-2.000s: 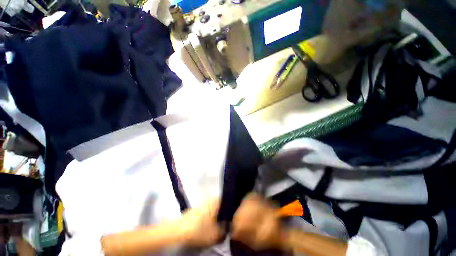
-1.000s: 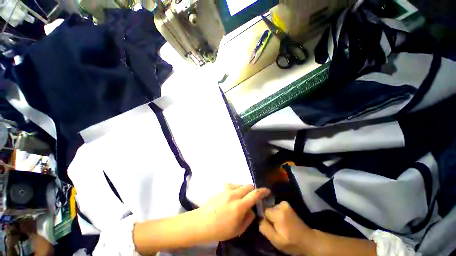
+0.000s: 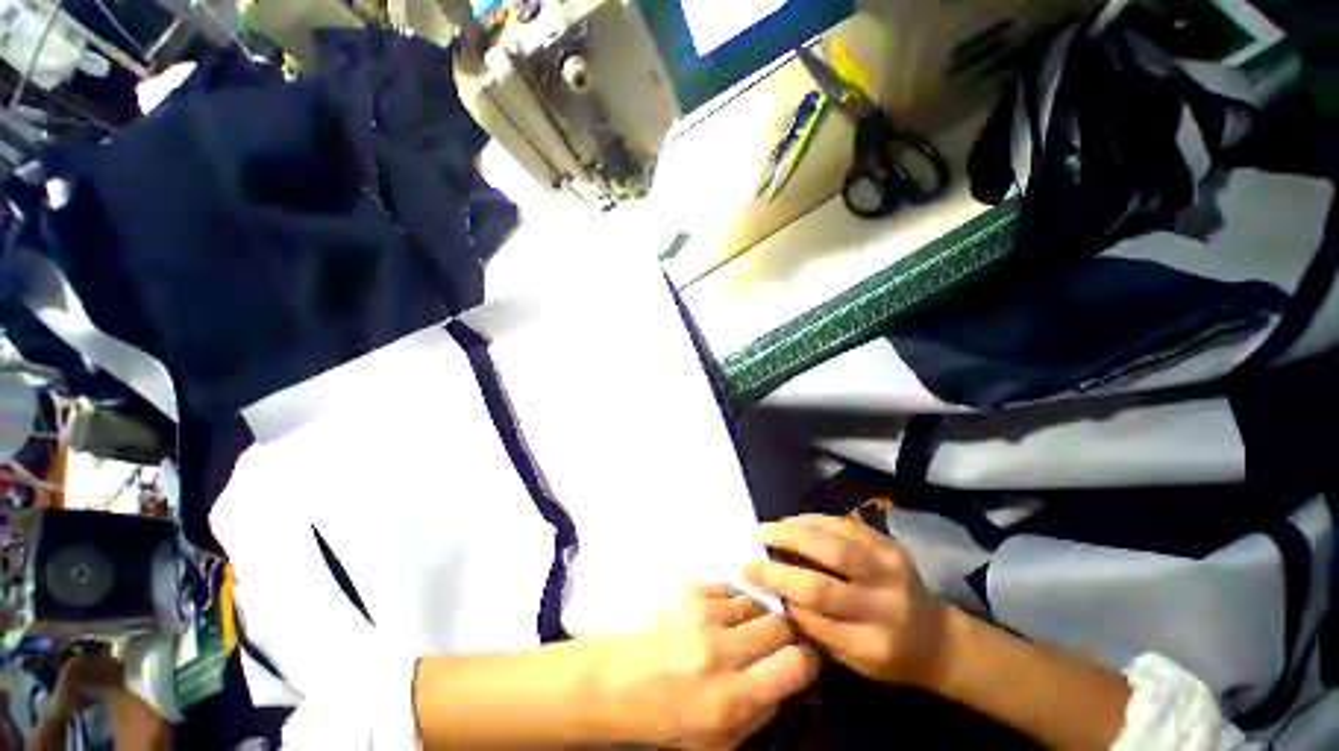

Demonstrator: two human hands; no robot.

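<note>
A white and navy garment panel [image 3: 632, 426] lies from the machine's needle area down to my hands, its right edge dark. A narrow navy strip [image 3: 507, 426] runs down its middle. My left hand [image 3: 720, 668] and my right hand [image 3: 844, 594] meet at the panel's lower right edge and pinch it between their fingers. A small white fold shows between the fingertips. The sewing machine head [image 3: 565, 88] stands above the panel's top end; the needle is too small to make out.
Black scissors [image 3: 888, 162] and slim snips or a pen [image 3: 793, 144] lie on the machine bed. A green ruler-marked edge [image 3: 881, 301] borders it. Navy fabric [image 3: 265, 220] lies left, a navy and grey heap [image 3: 1087, 440] right. Another person's hands [image 3: 96, 690] show at lower left.
My left hand has moved down and right along the edge; my right hand has risen and turned over it. The strip and panel lie flatter than two seconds ago. The view has shifted.
</note>
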